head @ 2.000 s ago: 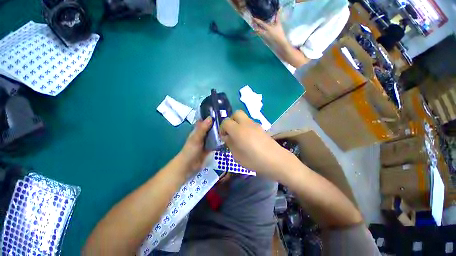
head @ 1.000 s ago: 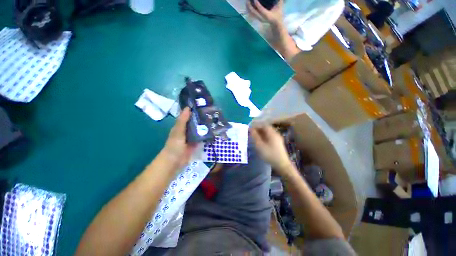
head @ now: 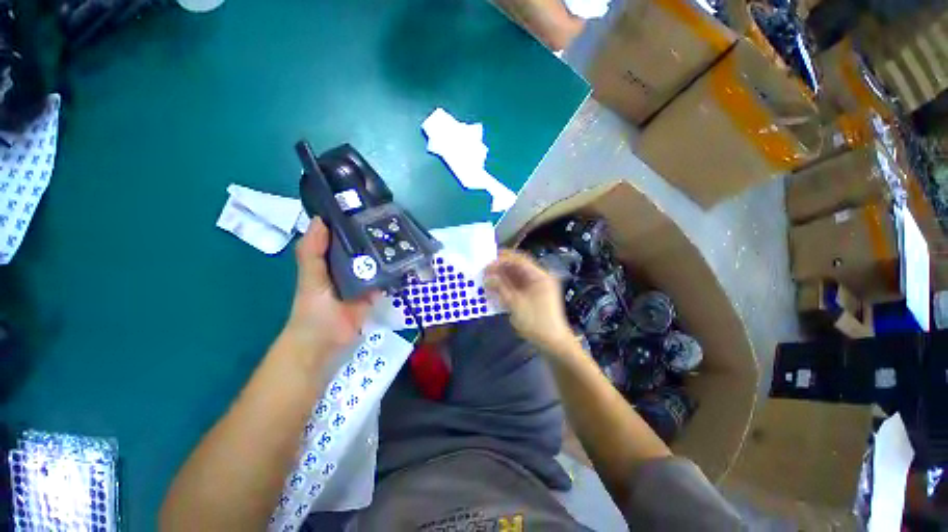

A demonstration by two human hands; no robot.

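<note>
My left hand [head: 330, 303] holds a black security camera [head: 369, 229] above the table edge and my lap. Its base faces up, with a round white label near my thumb, a small pale label higher up and a thin black antenna [head: 326, 187] along its side. A white sheet of purple-blue round stickers [head: 457, 286] lies just right of the camera. My right hand [head: 522, 294] is at that sheet's right edge, fingertips together; whether they pinch the sheet or a sticker cannot be told. A longer printed label sheet [head: 338, 416] runs down across my lap.
An open carton [head: 722, 343] of black cameras [head: 624, 312] stands right of my knee. Scrap backing paper [head: 457, 145] and another white scrap [head: 260, 216] lie on the green table [head: 187, 343]. Bagged sticker sheets [head: 64, 486] lie at lower left. Taped cartons [head: 717, 125] stand at right. Another person's arm [head: 543, 19] shows at top.
My right hand has left the camera and moved to the sticker sheet's right edge. The camera has turned to show its base and labels. The view has shifted, so the carton shows more.
</note>
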